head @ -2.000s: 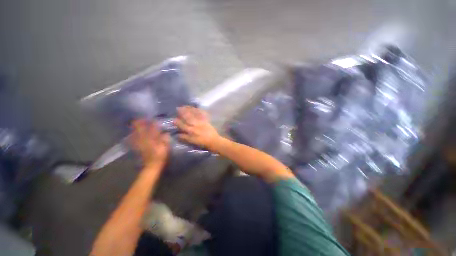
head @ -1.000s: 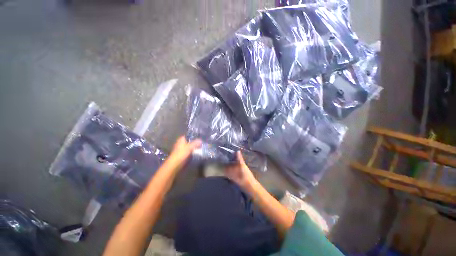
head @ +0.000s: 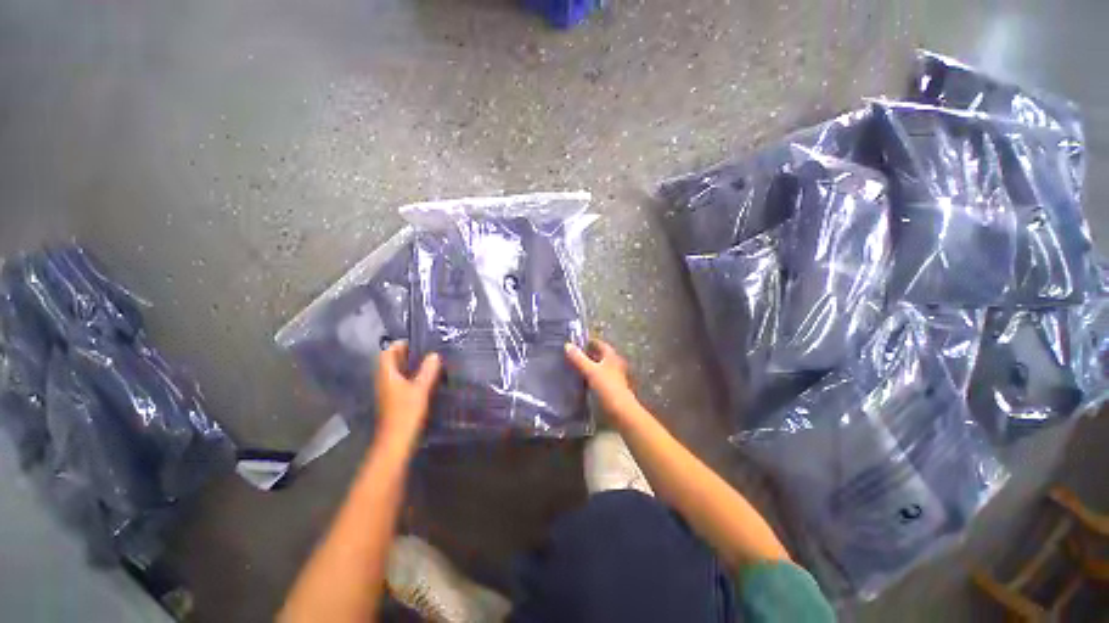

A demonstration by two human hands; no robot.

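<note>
My left hand [head: 411, 387] and my right hand [head: 598, 368] grip the two side edges of a bagged garment [head: 499, 323], a dark grey rectangle in shiny clear wrap. It lies over another bagged garment [head: 353, 329], which sticks out at its left, turned at an angle. A pale end of a tying strip [head: 324, 438] shows below the lower garment, left of my left hand. The rest of the strip is hidden under the garments.
A large heap of bagged garments [head: 839, 292] lies on the speckled floor [head: 292, 134] at right. More wrapped dark garments [head: 91, 402] lie at far left. A wooden stool frame [head: 1046, 560] is at lower right. A blue object [head: 562, 10] is at the top edge.
My hands have moved from beside the right heap to the left with a bagged garment, which now overlaps the one lying on the strip. The view has shifted and is sharper.
</note>
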